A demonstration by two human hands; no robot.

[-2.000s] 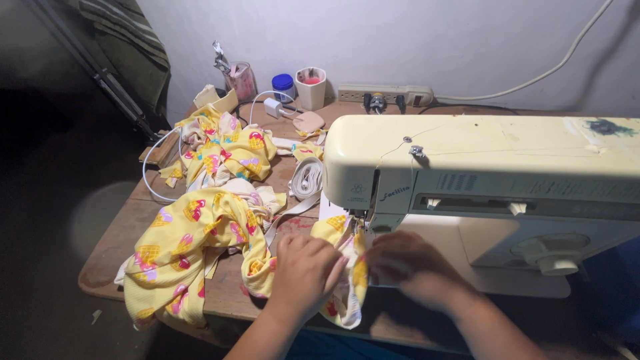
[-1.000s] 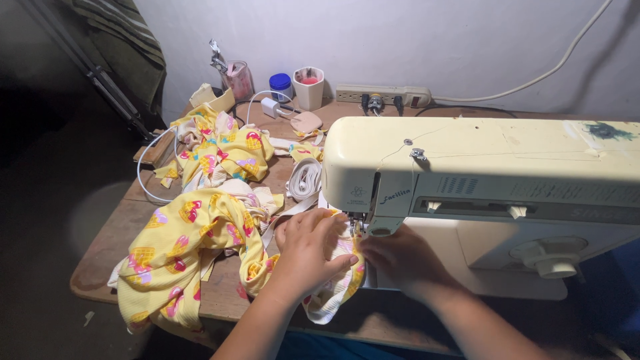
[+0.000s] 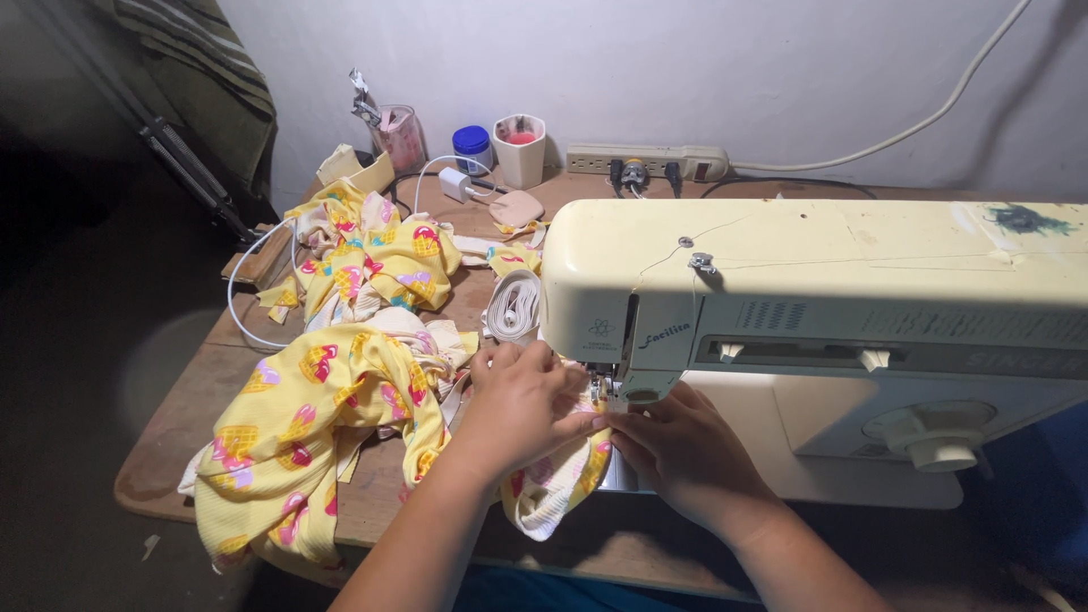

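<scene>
A cream Singer sewing machine stands on the wooden table, its presser foot down among the fabric near my fingers. My left hand lies on the yellow printed fabric just left of the foot, thumb pressing its edge. From the right, my right hand pinches that same edge in front of the foot, fingertips close to my left thumb. The fabric's folded white end hangs toward the table's front edge. More yellow ice-cream-print cloth is heaped to the left. Whether the foot is touching the fabric is hard to see.
A rolled white elastic band lies left of the machine. Behind are another fabric pile, a white charger with its cable, a blue-lidded jar, a white cup and a power strip. A lamp arm stands at left.
Two seconds ago my hands were in front of the foot, farther from it; both have moved in beside it. Since one second ago they have shifted only slightly.
</scene>
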